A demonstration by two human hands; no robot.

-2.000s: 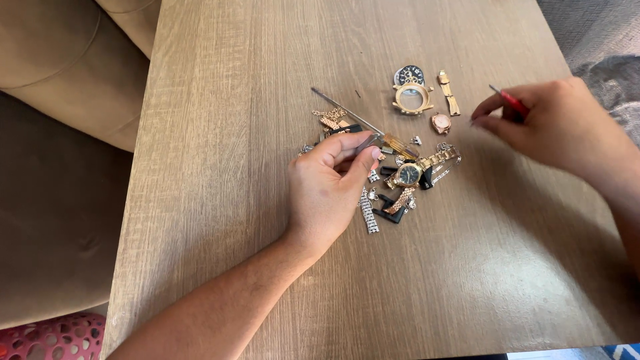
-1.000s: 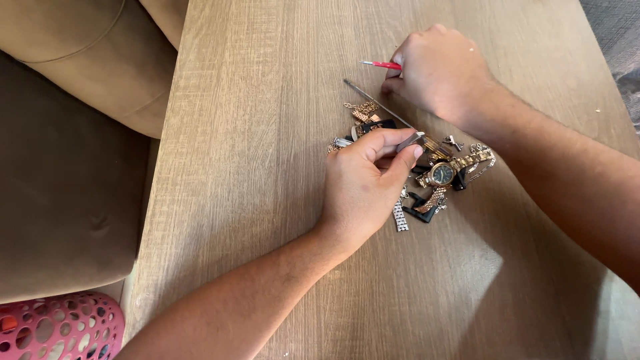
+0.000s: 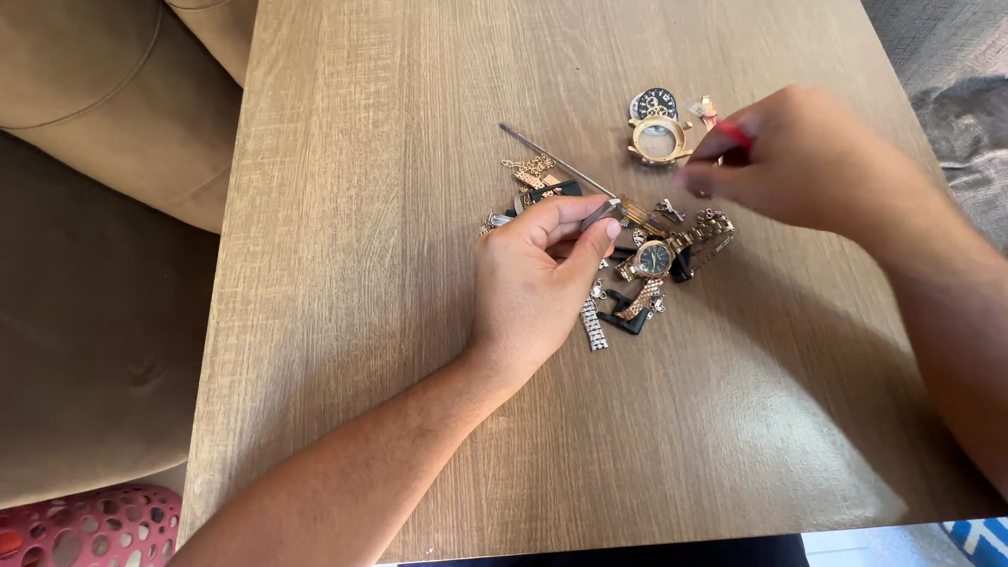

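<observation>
My left hand [image 3: 543, 276] pinches a small grey metal piece [image 3: 602, 213] between thumb and fingers, above a pile of watch parts. My right hand [image 3: 780, 165], blurred, holds a red-handled tool [image 3: 736, 134] just right of a gold watch case [image 3: 657, 140] and a black watch dial [image 3: 657, 103]. Behind it a gold strap piece [image 3: 708, 109] partly shows. A screwdriver [image 3: 559, 161] with a translucent yellow handle lies across the pile. There too are a gold watch with a dark dial [image 3: 654, 258], a silver link bracelet [image 3: 594, 323] and black plastic pieces [image 3: 624, 319].
The wooden table [image 3: 378, 236] carries all the parts. A brown padded seat [image 3: 94, 299] stands along its left side, with a pink perforated basket [image 3: 90, 528] at the lower left. Grey fabric [image 3: 945, 87] lies beyond the right edge.
My right hand has moved from over the far part of the table back toward me, and the watch case and dial it covered one second ago show again. My left hand still pinches the metal piece.
</observation>
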